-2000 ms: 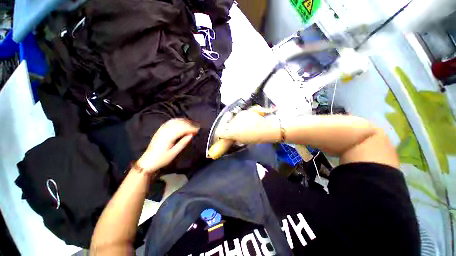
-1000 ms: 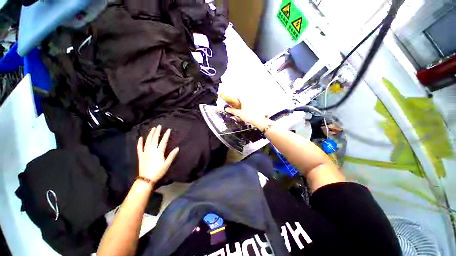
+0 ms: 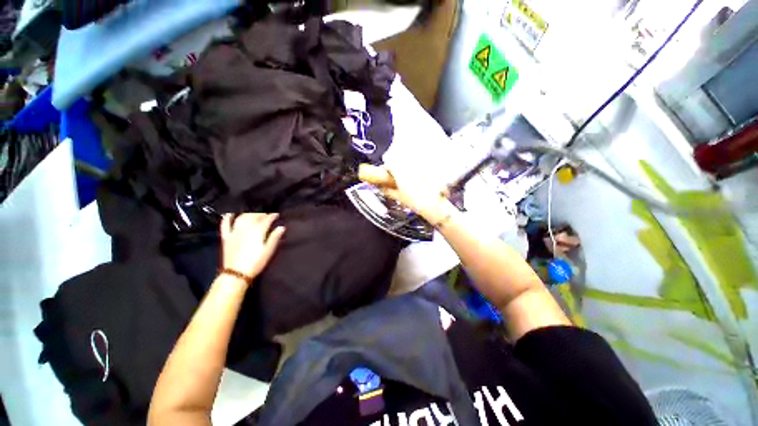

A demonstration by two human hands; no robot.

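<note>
A very dark garment [image 3: 320, 262] lies spread in front of me over the work surface. My left hand [image 3: 249, 241] rests on its far left part, with the fingers curled at a fold of cloth. My right hand [image 3: 399, 190] holds the tan handle of the steam iron [image 3: 391, 218]. The iron is tipped, with its silver plate edge showing, at the garment's right side. Whether the plate touches the cloth, I cannot tell.
A large dark garment pile [image 3: 258, 116] with white cords lies beyond the work. Another dark garment with a white loop [image 3: 100, 354] lies at left. A light blue board [image 3: 137, 42] is far left, and a hose [image 3: 607, 175] runs at right.
My left hand has gone from pressing flat with fingers spread to curled fingers at the fold. The iron has moved from over the garment to its right side and tipped.
</note>
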